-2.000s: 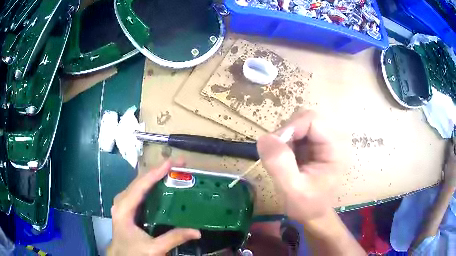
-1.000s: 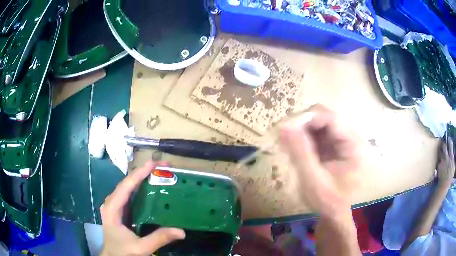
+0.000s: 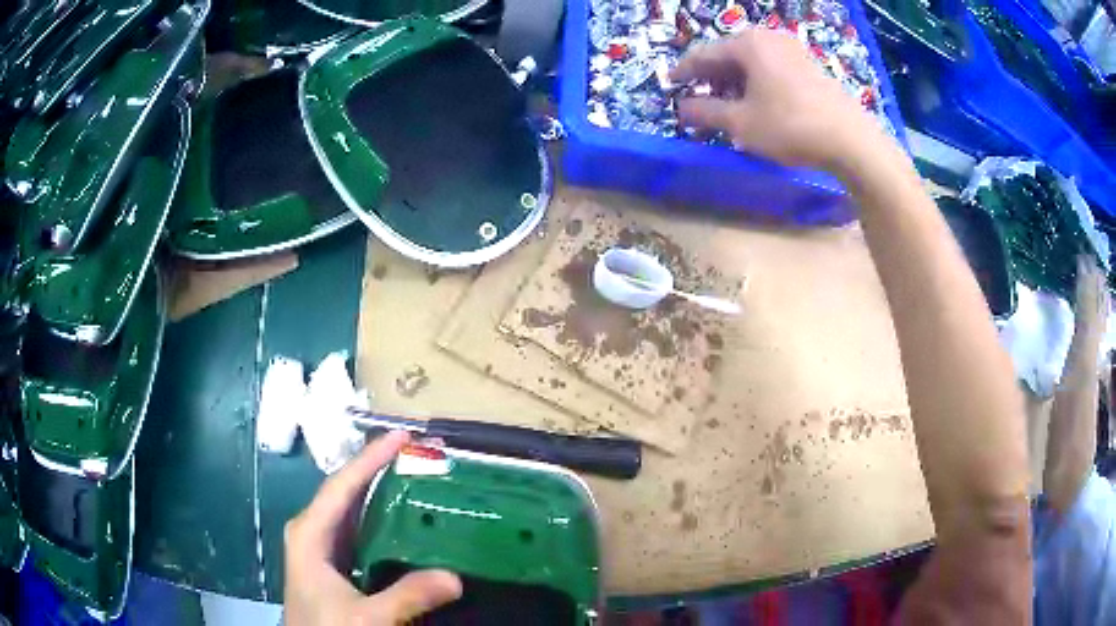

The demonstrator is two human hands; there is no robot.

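Observation:
My left hand [image 3: 337,544] holds a glossy green shell [image 3: 490,520] at the bottom of the view, thumb on its dark opening. A red-orange lamp piece [image 3: 422,459] sits at the shell's upper left corner. My right hand [image 3: 747,98] reaches into the blue parts bin [image 3: 710,184], its fingertips among the silver and red lamp pieces. Whether a piece is between the fingers I cannot tell. The glue stick [image 3: 707,301] rests in the small white glue cup [image 3: 630,279], its end sticking out to the right.
A hammer with a black grip [image 3: 539,446] and white padded head lies above the shell. Stained cardboard pads [image 3: 575,349] lie under the cup. Green shells [image 3: 92,245] are stacked at left, more behind. At right are another shell, white wrap [image 3: 1038,342] and a person's arm [image 3: 1077,391].
My right hand has let go of the glue stick, now in the cup, and moved up into the parts bin. The view has shifted, with bench items lower. My left hand still holds the shell.

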